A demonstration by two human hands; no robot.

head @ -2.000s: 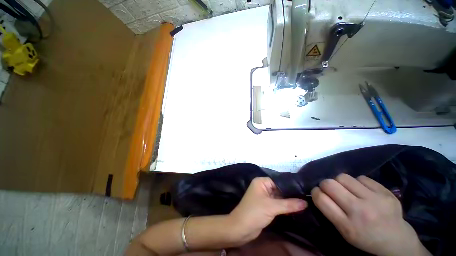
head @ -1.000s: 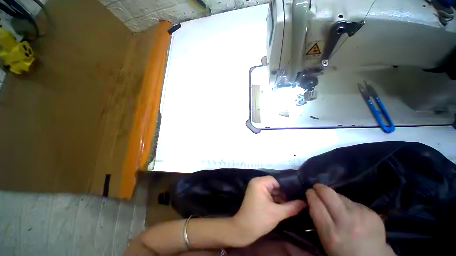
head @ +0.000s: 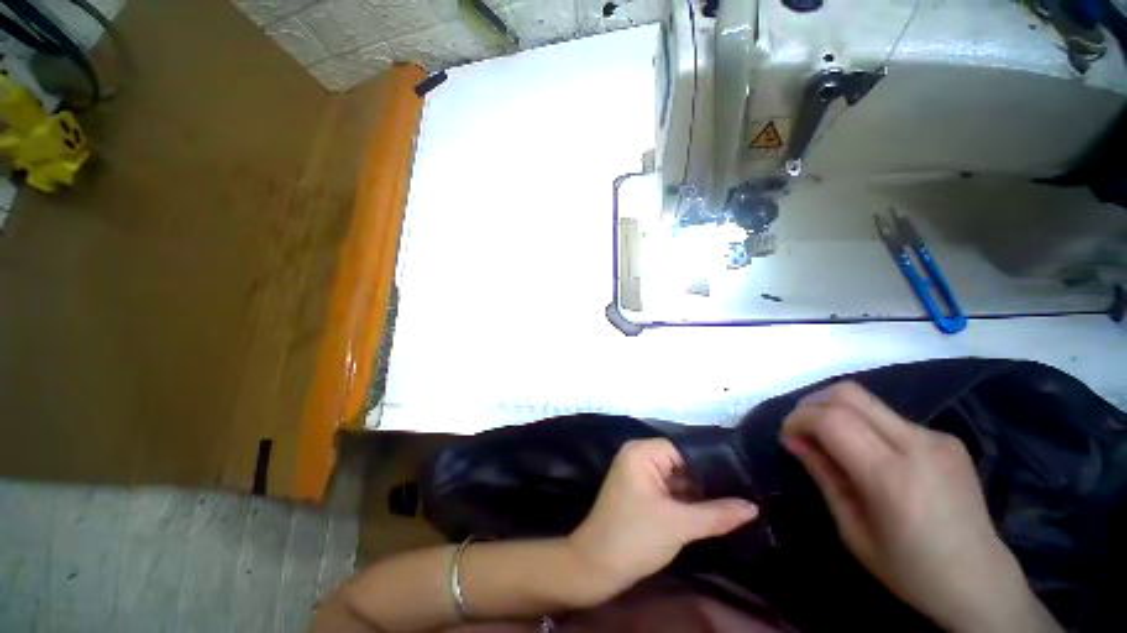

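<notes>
A dark, slightly shiny garment (head: 544, 464) lies over the lap and the table's front edge. My left hand (head: 643, 519) pinches its waistband (head: 717, 464) between thumb and fingers. My right hand (head: 884, 495) is just right of the band and a little above the cloth, its thumb and fingertips pinched together. Whether a fine thread or needle is between those fingertips cannot be made out. A small pale mark shows on the cloth between the hands.
The off-white sewing machine (head: 939, 136) stands at the back right, its lamp lit over the presser foot (head: 742, 235). Blue-handled snips (head: 921, 272) lie on the machine bed. An orange edge (head: 371, 272), a brown cardboard sheet (head: 161, 284) and a yellow plug (head: 47, 142) are at left.
My right hand has lifted off the waistband and moved up and slightly right, fingertips pinched. My left hand keeps its pinch in nearly the same place. The view has shifted slightly.
</notes>
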